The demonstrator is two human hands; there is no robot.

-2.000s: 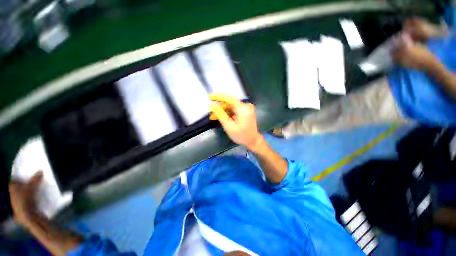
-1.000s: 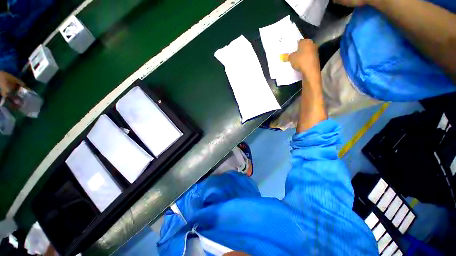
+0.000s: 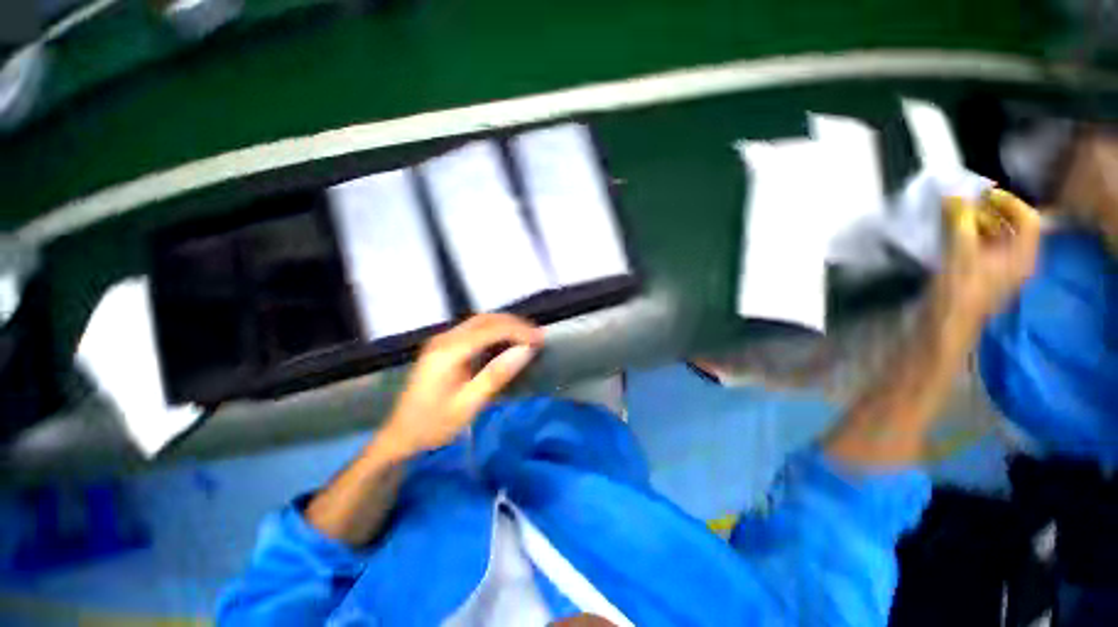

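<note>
The long black tray [image 3: 288,263] lies on the green bench. White phone-sized sleeves [image 3: 390,251] cover its three right-hand slots; the left part is dark, and I cannot tell what is in it. My left hand [image 3: 460,380] is at the tray's front edge, thumb apart, with nothing seen in it. My right hand [image 3: 987,251], with yellow finger cots and blurred, pinches a white sleeve [image 3: 913,221] at the right, above the bench. White sleeve stacks [image 3: 785,233] lie between the tray and my right hand.
More white sheets [image 3: 129,367] stick out at the tray's left end. A pale rail [image 3: 552,108] separates the bench from the green belt [image 3: 490,55]. A coworker's blue sleeve [image 3: 1060,349] is close on the right. Dark stacks [image 3: 969,551] stand on the floor at lower right.
My left hand has come into view at the tray's front edge. My right hand has picked up a white sleeve from the right stack. The view has turned, so the tray lies more level.
</note>
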